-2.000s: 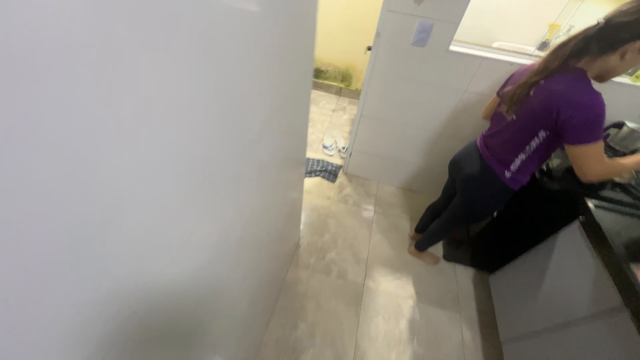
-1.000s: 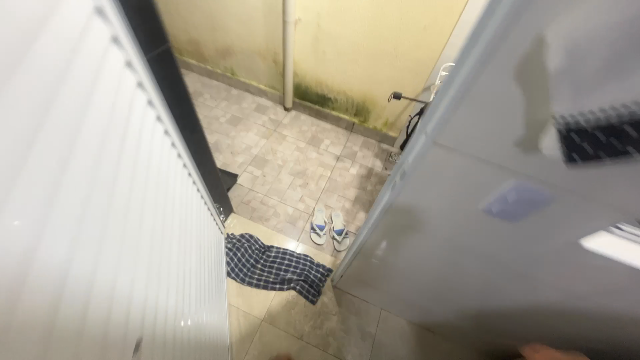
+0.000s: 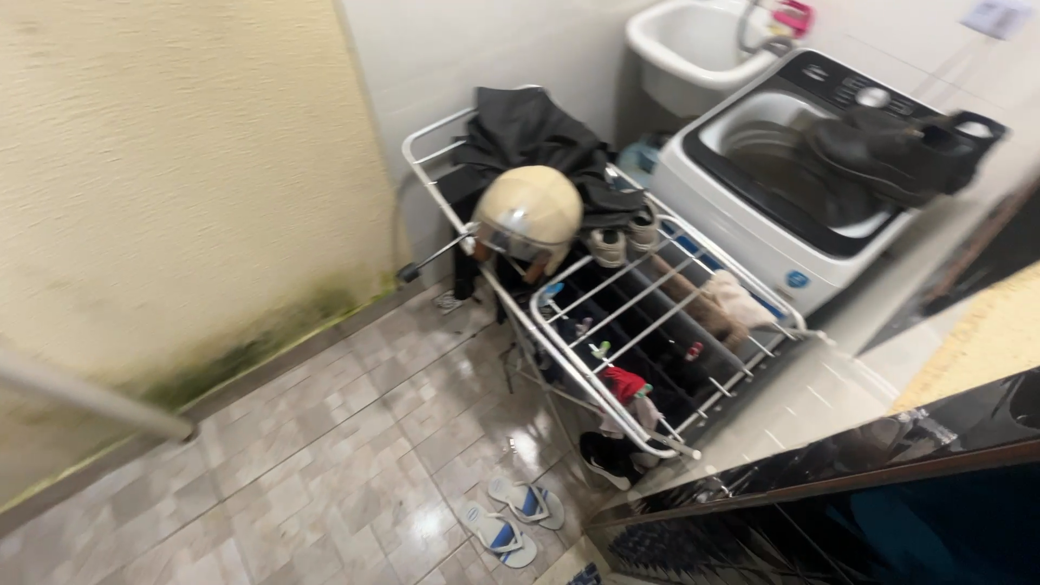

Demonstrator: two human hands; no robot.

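Neither of my hands shows in the view. A white metal clothes drying rack [image 3: 561, 370] stands against the tiled wall, with dark garments hung among its bars. On it rest a cream open-face helmet [image 3: 530, 213], black clothing [image 3: 532, 130] and a pair of light sneakers [image 3: 608, 246]. Behind and to the right is a top-loading washing machine [image 3: 731, 219] with dark boots [image 3: 873, 150] lying on top. A white laundry sink [image 3: 691, 49] is fixed beside the machine.
White and blue flip-flops [image 3: 497, 532] lie on the tiled floor below the rack, near a black shoe [image 3: 611, 461]. A pipe [image 3: 97, 398] stands at the left by the mould-stained yellow wall [image 3: 187, 187]. A dark door frame edge [image 3: 812, 479] crosses the lower right.
The view has moved from the indoor area through the doorway to the laundry area. The person in the purple shirt, seen two seconds ago, is out of view.
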